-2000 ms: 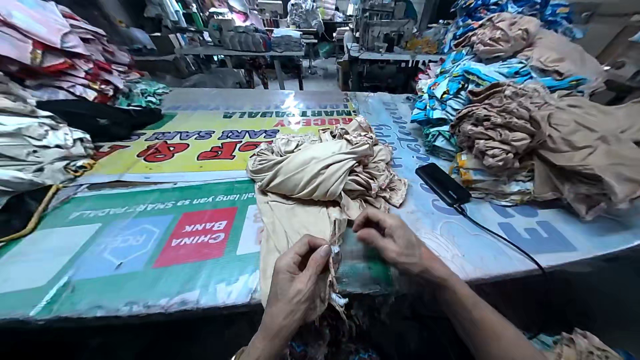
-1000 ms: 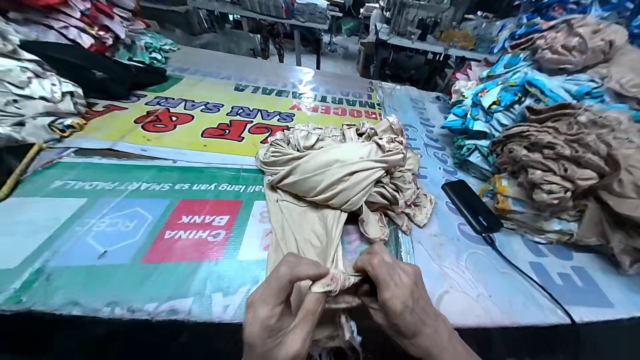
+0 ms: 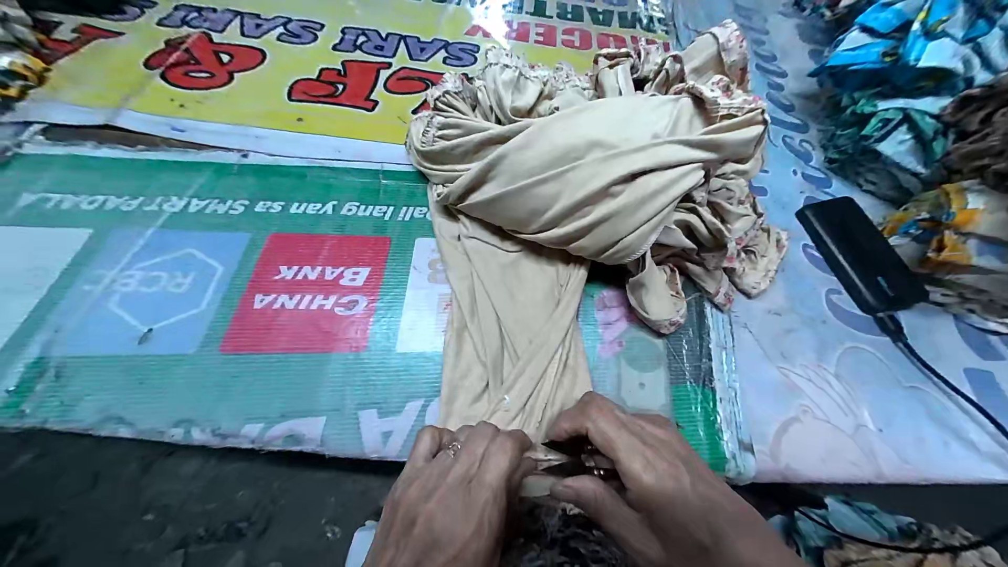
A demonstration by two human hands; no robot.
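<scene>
A bunched beige cloth garment (image 3: 567,165) with flowered, gathered edges lies on the table, one long panel of it running down to the near edge. There my left hand (image 3: 465,488), a ring on one finger, grips the panel's end. Close beside it on the right, my right hand (image 3: 630,472) pinches the same end between thumb and fingers. A small metal tool, perhaps thread snips, shows partly in the right hand; its handles are mostly hidden by the fingers.
Printed plastic sheets (image 3: 157,394) cover the table. To the right lies a black power bank (image 3: 858,252) with a cable (image 3: 945,378), next to heaped blue patterned cloth (image 3: 921,47) and brown cloth (image 3: 980,126). More fabric (image 3: 882,535) sits below the table edge at the lower right.
My hands were apart two seconds ago and are now close together on the panel's end. The view has tilted down and come closer to the table.
</scene>
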